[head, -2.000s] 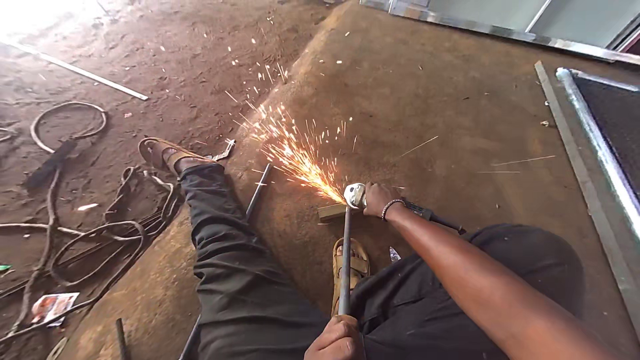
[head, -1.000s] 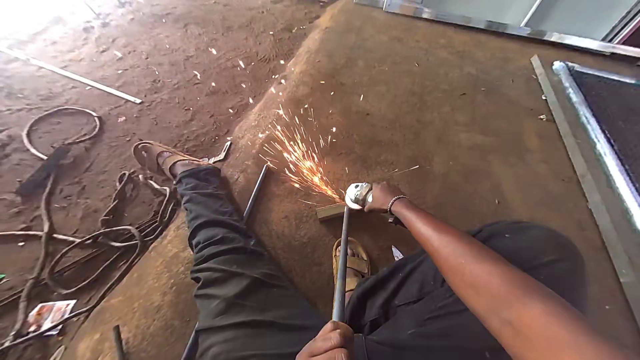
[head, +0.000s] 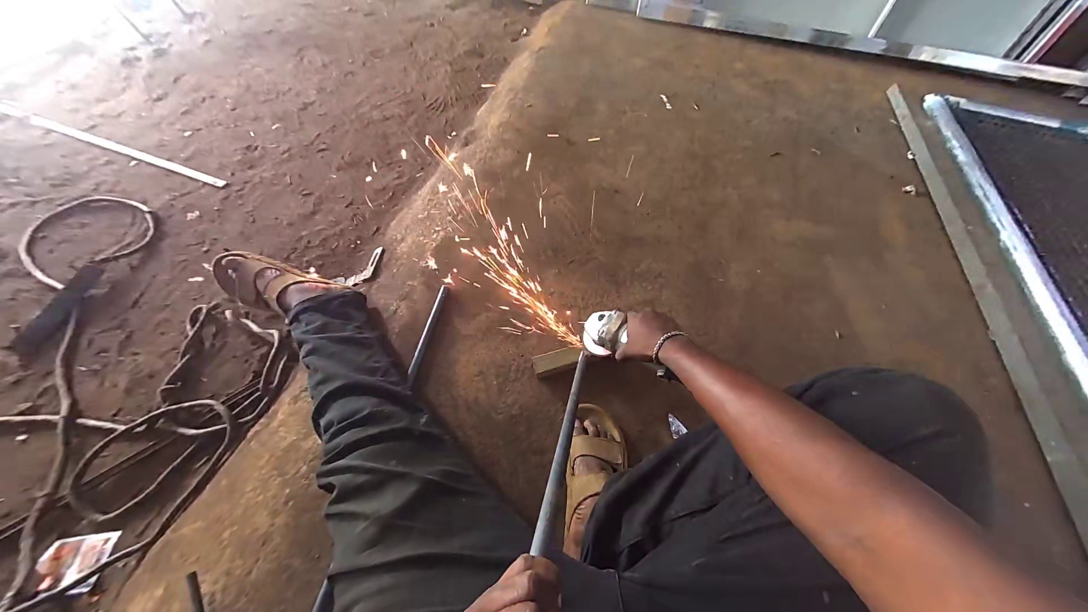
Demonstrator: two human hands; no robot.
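Observation:
My right hand (head: 648,335) is wrapped around an angle grinder (head: 605,332), whose disc meets the far end of a round metal tube (head: 561,463). Orange sparks (head: 518,289) fly from that contact toward the upper left. At the bottom of the view my left hand (head: 520,586) grips the near part of the tube, which runs up between my legs. A short rectangular block or bar piece (head: 557,362) lies on the ground beneath the tube's far end. My hand hides most of the grinder's body.
Another dark tube (head: 427,336) lies beside my left leg. Tangled cables (head: 153,416) and a metal strip (head: 127,151) are on the dirt at left. At right, a flat bar (head: 977,272) lies beside a metal-framed panel (head: 1011,229). My sandalled feet rest on the ground.
Both hands keep their hold, with the grinder still at the tube's far end. The spray of sparks has narrowed and changed shape.

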